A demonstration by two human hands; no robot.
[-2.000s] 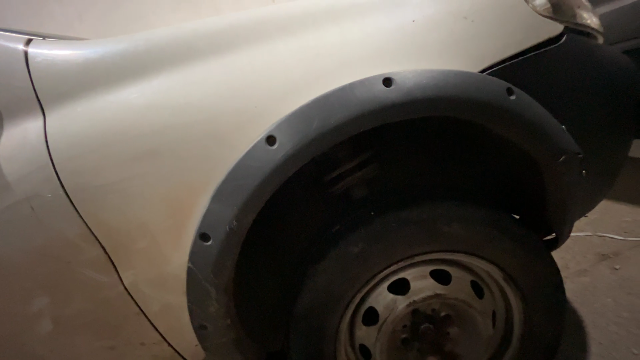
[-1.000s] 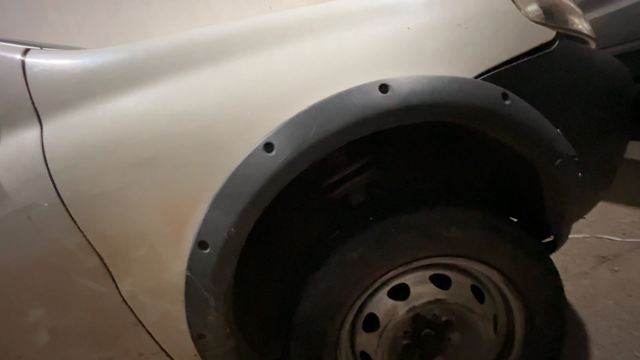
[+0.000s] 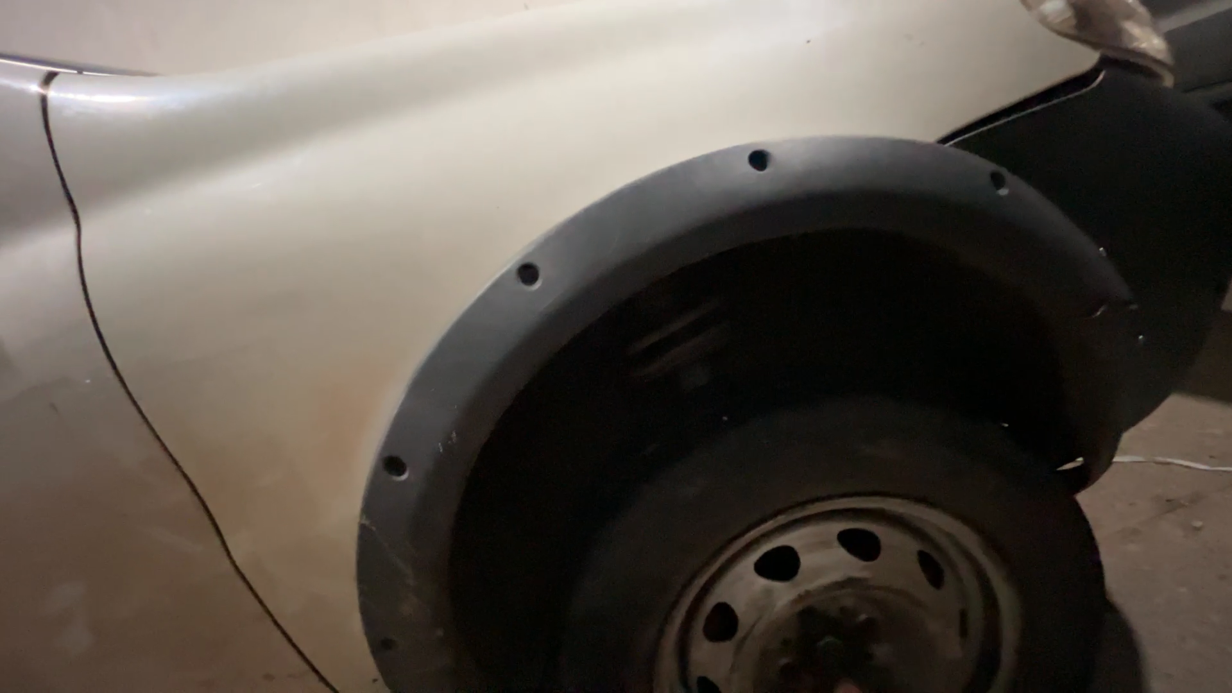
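Neither my left hand nor my right hand can be made out in the head view. A car's light-coloured front fender (image 3: 289, 241) fills the left and upper part. Around the wheel opening runs a dark plastic fender flare (image 3: 597, 241) with several round holes along its outer edge. Below it is a black tire (image 3: 616, 597) on a steel wheel rim (image 3: 712, 577) with several oval openings; the rim's lower part is cut off by the frame. The inside of the wheel arch is deep in shadow.
A dark bumper (image 3: 1126, 183) joins the fender at the right, under a headlight (image 3: 1107, 29). The door seam (image 3: 144, 414) curves down at the left. A thin pale cable (image 3: 1174, 463) lies on the rough ground (image 3: 1174, 539) to the right of the tire.
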